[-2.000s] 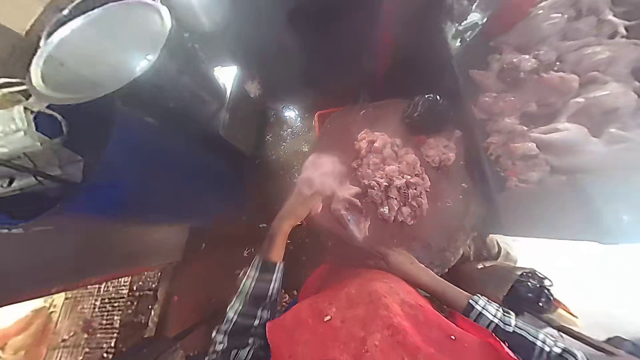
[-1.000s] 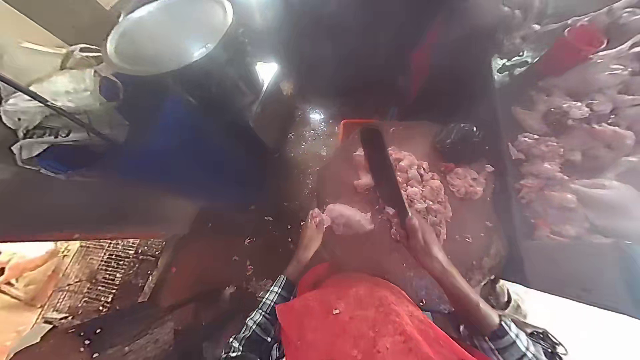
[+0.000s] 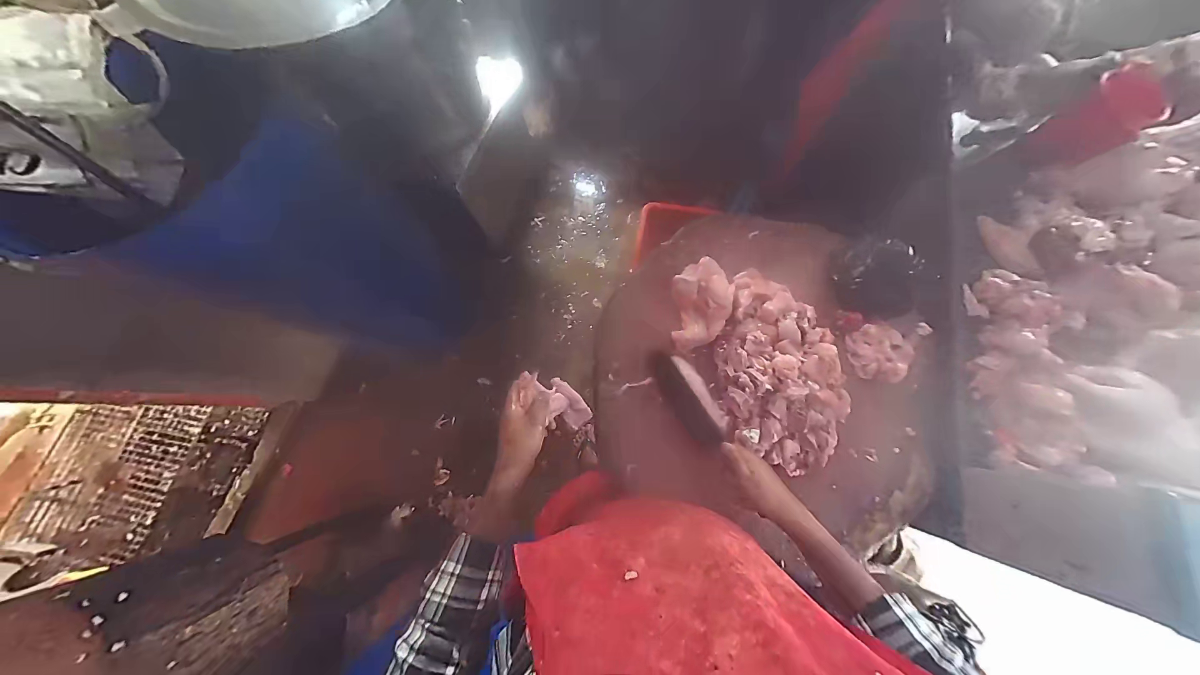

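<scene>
My left hand (image 3: 525, 417) is shut on a small pale piece of raw meat (image 3: 568, 405), held off the left edge of a round chopping block (image 3: 656, 469). In my right hand (image 3: 745, 469) is a dark, broad-bladed cleaver (image 3: 692, 398), low over the block and pointing up and left. Right of the blade lies a heap of chopped raw meat (image 3: 783, 375), with a larger piece of meat (image 3: 703, 302) at its upper left. A smaller pile of meat (image 3: 879, 352) and a black plastic bag (image 3: 877, 274) sit at the block's right side.
Raw poultry (image 3: 1116, 394) covers much of a metal counter (image 3: 1050, 516) to the right, with a red container (image 3: 1132, 94) above it. An orange-red crate (image 3: 670, 220) shows behind the block. A blue surface (image 3: 309, 234) and a pale basin (image 3: 258, 14) are at upper left, a wire grate (image 3: 122, 469) at lower left.
My left hand has moved left off the block with a piece of meat. The cleaver, raised upright over the heap one second ago, is now lower and tilted left. A larger piece now lies by the heap's upper left.
</scene>
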